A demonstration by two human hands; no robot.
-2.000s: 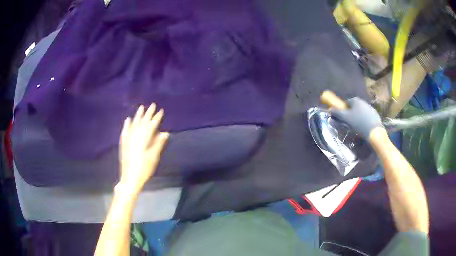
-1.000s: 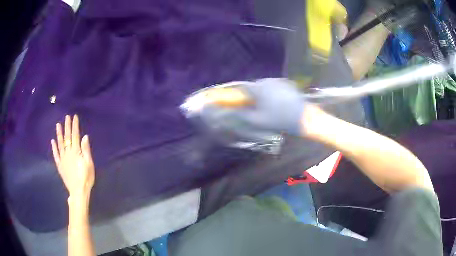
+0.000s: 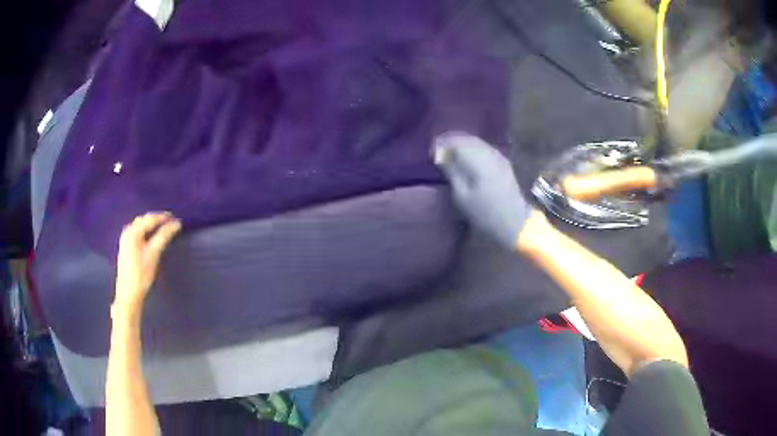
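A deep purple jacket [image 3: 281,119] lies spread over the dark padded form [image 3: 315,255], its near edge running across the form. My bare left hand [image 3: 146,243] has its bent fingertips on the jacket's near edge at the left, pinching the cloth. My grey-gloved right hand [image 3: 486,183] is at the right end of the same edge, fingers closed on the cloth. The shiny steam iron [image 3: 596,187] stands unheld to the right of my right hand, its tan handle toward me and its hose leading right. Small pale buttons show on the jacket's left part.
The light grey table cover [image 3: 213,375] shows at the near edge, with a dark cloth [image 3: 409,332] to its right. A yellow hose [image 3: 661,60] and a dark cable are at the upper right. A white and red piece [image 3: 579,324] is partly hidden behind my right forearm.
The iron has moved off the jacket to the right and my right hand has let it go and taken the cloth edge. The near edge is drawn back, uncovering the form. My left fingers have closed.
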